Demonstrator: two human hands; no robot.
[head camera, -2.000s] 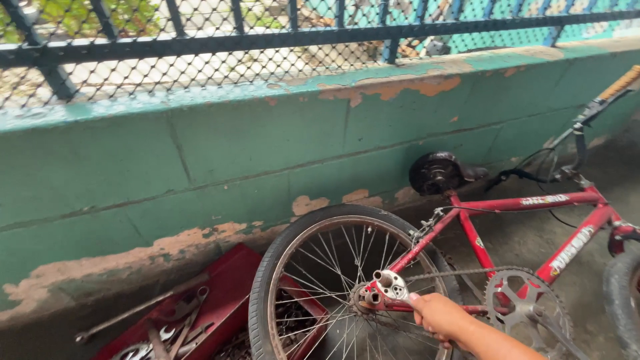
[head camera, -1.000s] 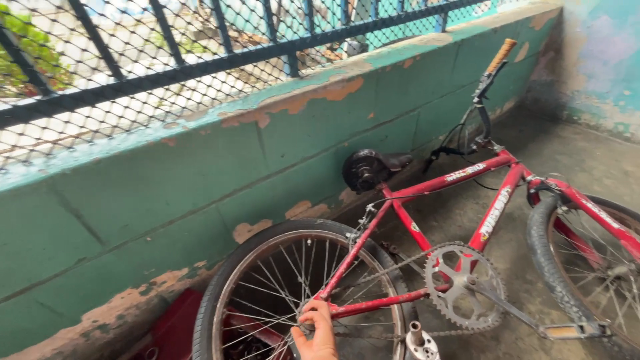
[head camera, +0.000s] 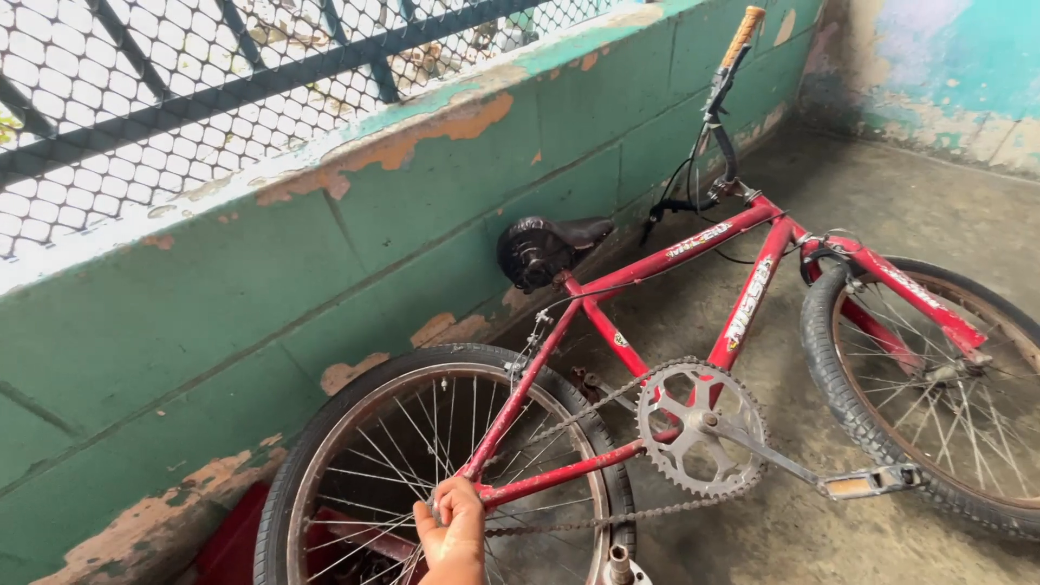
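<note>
A red bicycle frame (head camera: 597, 325) lies on its side, its black saddle (head camera: 540, 248) against the green wall. My left hand (head camera: 455, 520) has its fingertips at the axle end of the rear wheel (head camera: 272, 496), where the frame tubes meet; whether they grip a nut there is hidden. The chain (head camera: 569, 528) runs from beside this hand to the chainring (head camera: 703, 426). At the bottom edge, right of the hand, a metal multi-socket tool (head camera: 621, 569) shows in part; whatever holds it is out of view. My right hand is not visible.
A low green block wall (head camera: 244, 325) with peeling paint runs behind the bicycle, topped by a metal fence. A red toolbox (head camera: 236, 528) sits partly behind the rear wheel. The front wheel (head camera: 821, 366), crank pedal (head camera: 869, 481) and handlebar (head camera: 719, 106) extend to the right over the concrete floor.
Two seconds ago a hand held the multi-socket tool at the rear axle; now the tool is lower right and my left hand is at the axle. The view has swung right.
</note>
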